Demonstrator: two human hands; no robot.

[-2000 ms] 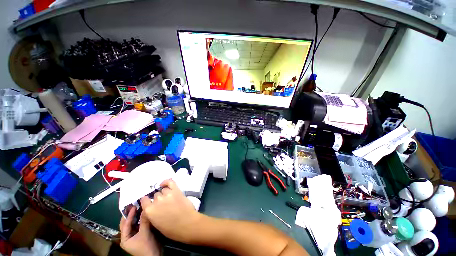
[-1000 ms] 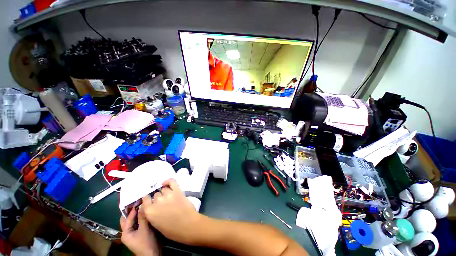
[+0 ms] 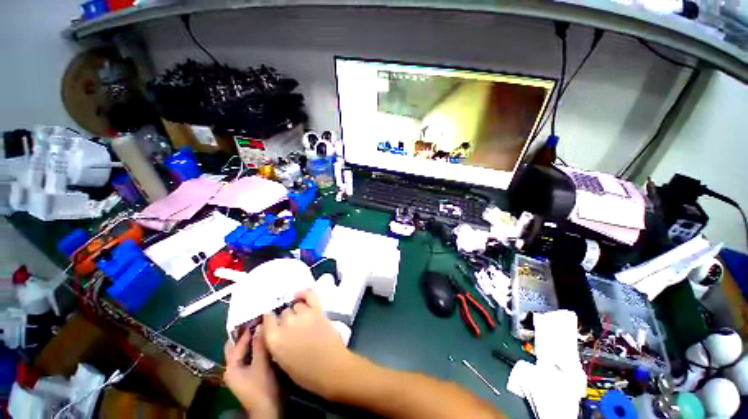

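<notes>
A rounded white camera housing (image 3: 266, 293) lies at the front edge of the bench, left of centre, its dark open side towards me. My right hand (image 3: 305, 337) reaches in from the right, with its fingers at the housing's lower rim. My left hand (image 3: 249, 378) is below it, its fingertips at the same dark opening. The fingers of both hands are close together; any small part between them is hidden. A blocky white camera body (image 3: 361, 266) lies on the mat just right of the housing.
Blue blocks (image 3: 261, 235), pink paper (image 3: 182, 204) and an orange-edged device (image 3: 107, 245) are at left. A monitor (image 3: 443, 123) stands behind the keyboard. A mouse (image 3: 439, 295), red-handled pliers (image 3: 476, 315) and a parts organizer (image 3: 529, 278) are right. White round cameras (image 3: 722, 348) sit far right.
The whole view has shifted, so the bench items appear farther right. Both hands remain at the housing's rim. The monitor picture has changed; the red-clothed person no longer shows on it.
</notes>
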